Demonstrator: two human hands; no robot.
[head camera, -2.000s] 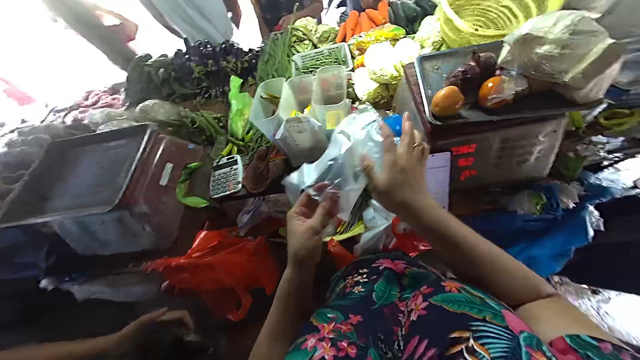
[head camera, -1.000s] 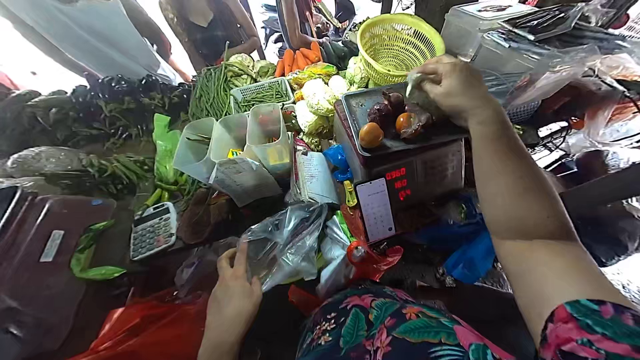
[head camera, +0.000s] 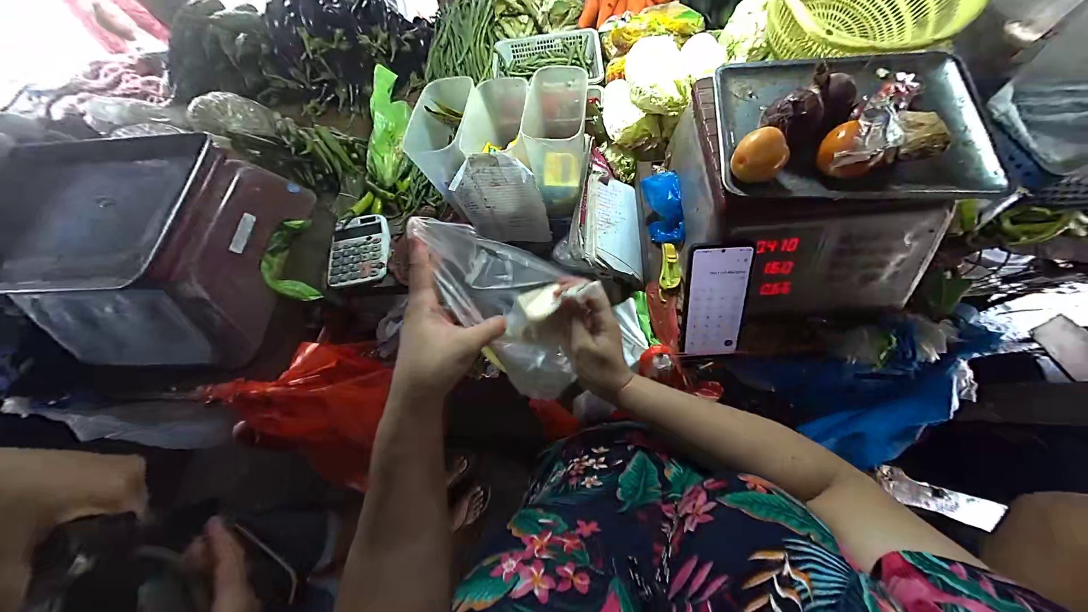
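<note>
My left hand (head camera: 438, 340) holds a clear plastic bag (head camera: 501, 268) by its upper left side, the fingers partly behind the film. In my right hand (head camera: 595, 340) is a pale wrapped item (head camera: 540, 302), at the bag; whether it is inside the bag I cannot tell. On the metal tray (head camera: 858, 185) of the right-hand digital scale (head camera: 841, 280) lie an orange-red tomato (head camera: 759, 155), dark beetroots (head camera: 795, 115) and another tomato (head camera: 840, 149) partly under plastic. A phone (head camera: 716, 299) leans upright against the scale's front left side.
A second scale (head camera: 102, 204) stands at the left, with a calculator (head camera: 359, 251) beside it. Clear plastic containers (head camera: 557, 110), a notebook (head camera: 616, 225), cabbages (head camera: 654, 72) and a yellow-green basket (head camera: 875, 34) stand behind my hands. A red plastic bag (head camera: 314, 399) hangs at the front. Another person's hand (head camera: 225, 565) shows lower left.
My right hand has moved from the scale's tray to the clear bag, now with a pale item in it. My left hand has raised the bag. The view has shifted.
</note>
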